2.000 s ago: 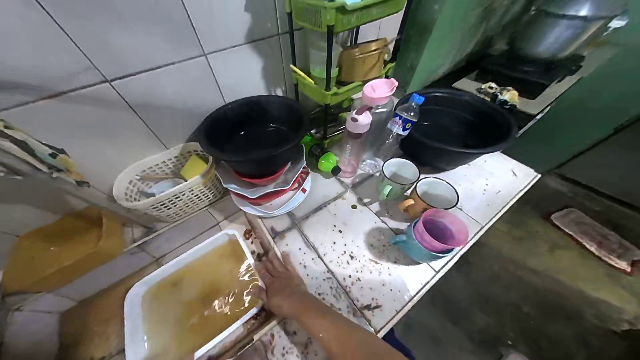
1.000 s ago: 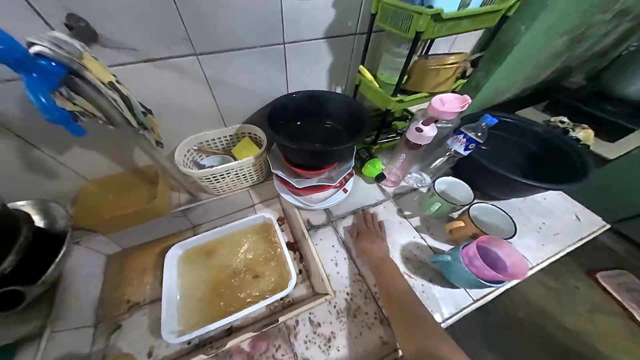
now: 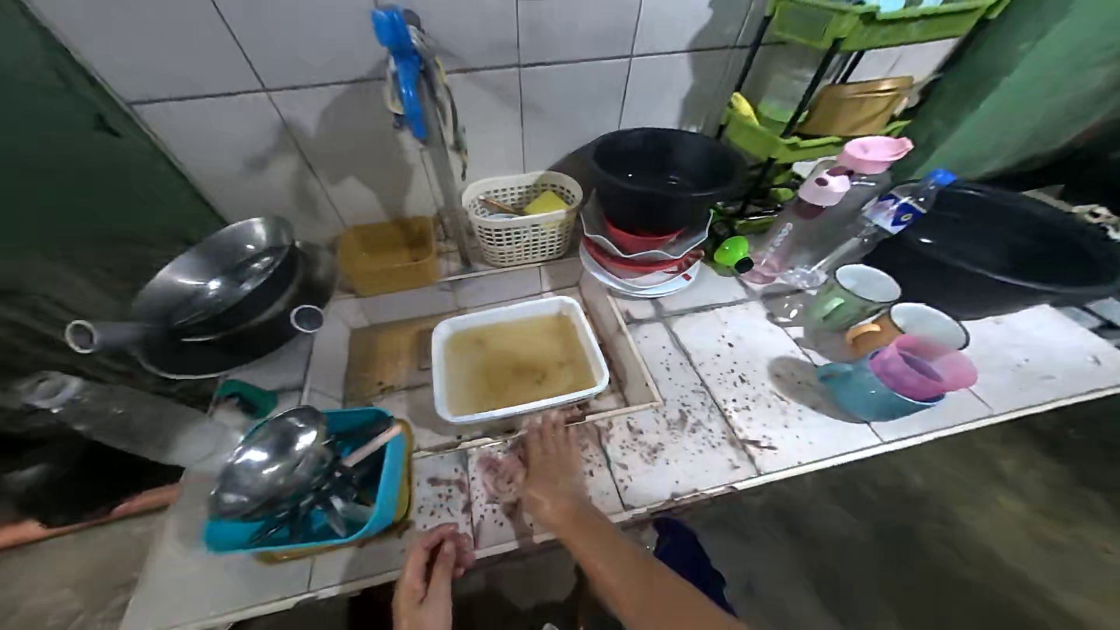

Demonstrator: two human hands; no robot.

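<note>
My right hand (image 3: 551, 464) lies palm down on the white tiled counter (image 3: 717, 385), fingers pointing at the front edge of the sink recess. Beside it, on its left, is a pinkish wet patch or lump I cannot identify. Just behind the fingers a white rectangular basin (image 3: 521, 413) of cloudy brownish water stands in the recess. At the counter's front edge my left hand (image 3: 433, 569) has curled fingers, with something pinkish at the fingertips; whether it holds this I cannot tell. Dark specks are scattered over the tiles around and right of my right hand.
A teal container (image 3: 394, 490) of utensils with a metal ladle or bowl (image 3: 271, 464) stands left, below stacked pans (image 3: 219, 289). Behind are a white basket (image 3: 522, 236) and a black basin (image 3: 665, 175) on plates. Mugs (image 3: 853, 293), bottles (image 3: 787, 236) and a larger black basin (image 3: 997, 254) stand right.
My right hand has moved from the tiles right of the recess to those in front of it. My left hand has come into view. The view has swung left.
</note>
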